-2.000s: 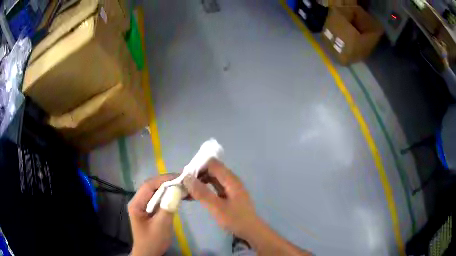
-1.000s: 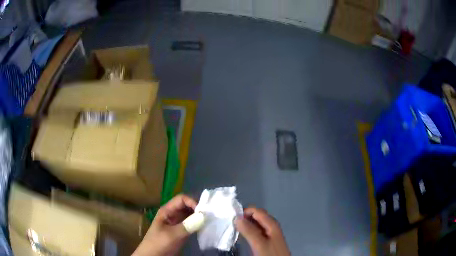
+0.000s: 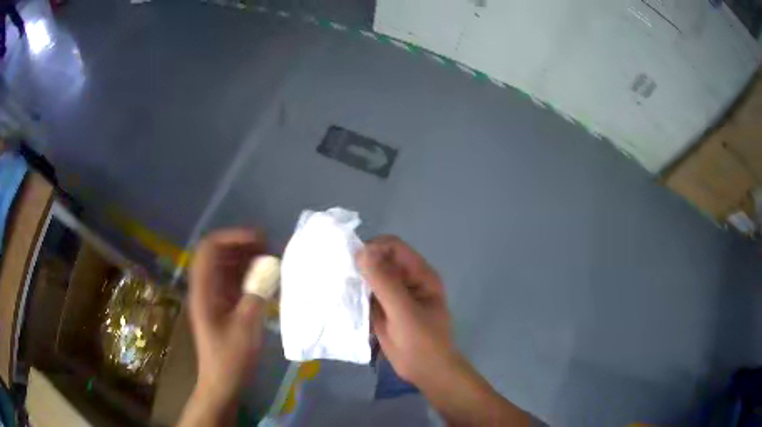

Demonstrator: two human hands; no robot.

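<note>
A crumpled white sheet, perhaps tissue [image 3: 326,292], hangs spread out between my hands in the middle of the view. My right hand [image 3: 407,304] pinches its right edge between thumb and fingers. My left hand [image 3: 226,304] is at its left side, blurred, with fingers curled. A pale yellowish cover [image 3: 262,277] sits on the left thumb tip. Whether the left fingers touch the sheet cannot be told.
A grey floor with a dark arrow plate [image 3: 358,151] lies ahead. White cabinets [image 3: 576,67] stand at the upper right, beside a brown board [image 3: 718,158]. An open cardboard box [image 3: 171,367] with shiny yellowish contents is at lower left, near a wooden-edged bench [image 3: 27,250].
The view has turned from the aisle past stacked boxes towards white cabinets. The sheet, first bunched in both hands, is now opened out, and the left hand has shifted to its left side.
</note>
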